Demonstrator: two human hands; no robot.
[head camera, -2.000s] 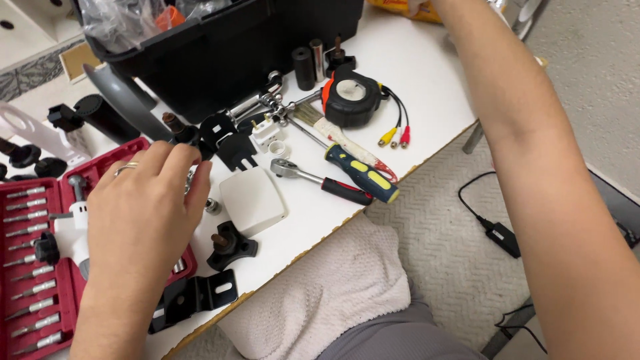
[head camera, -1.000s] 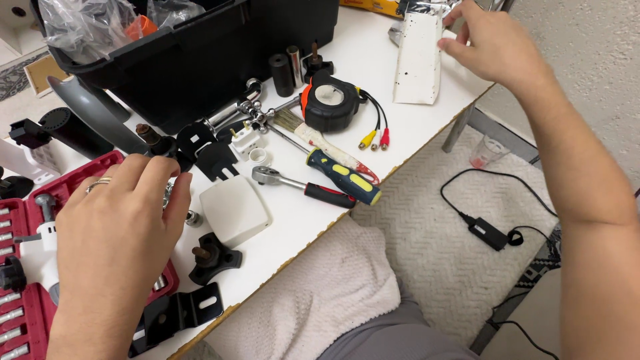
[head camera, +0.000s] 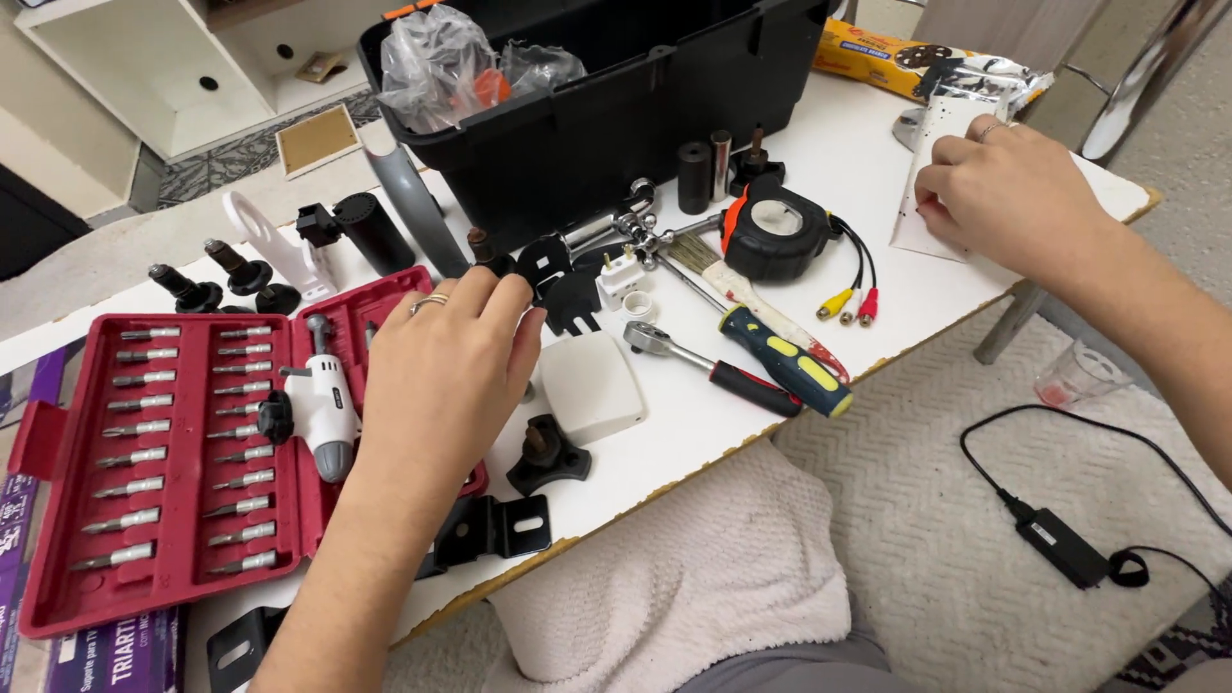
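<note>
My left hand (head camera: 452, 361) is bent over the right part of a red plastic bit case (head camera: 197, 462); what is under its fingers is mostly hidden. A small white tool with a grey tip (head camera: 322, 414) lies in the case beside the wrist. My right hand (head camera: 1001, 188) rests its fingertips on a white speckled panel (head camera: 938, 183), near the table's far right; whether it grips the panel is unclear. Between the hands lie a white square box (head camera: 589, 387), a ratchet (head camera: 712, 368), a screwdriver with a blue and yellow handle (head camera: 784, 361), a paintbrush (head camera: 698, 252) and a tape measure (head camera: 775, 231).
A black toolbox (head camera: 616, 135) with plastic bags stands at the back. A yellow biscuit packet (head camera: 881, 60) lies behind the panel. Black knobs, such as this three-armed one (head camera: 549, 457), and brackets (head camera: 496, 529) are near the table edge. A power adapter (head camera: 1062, 547) lies on the rug below.
My right hand has come down from the panel's upper end onto its right side. The left hand stays over the bit case. The view has shifted.
</note>
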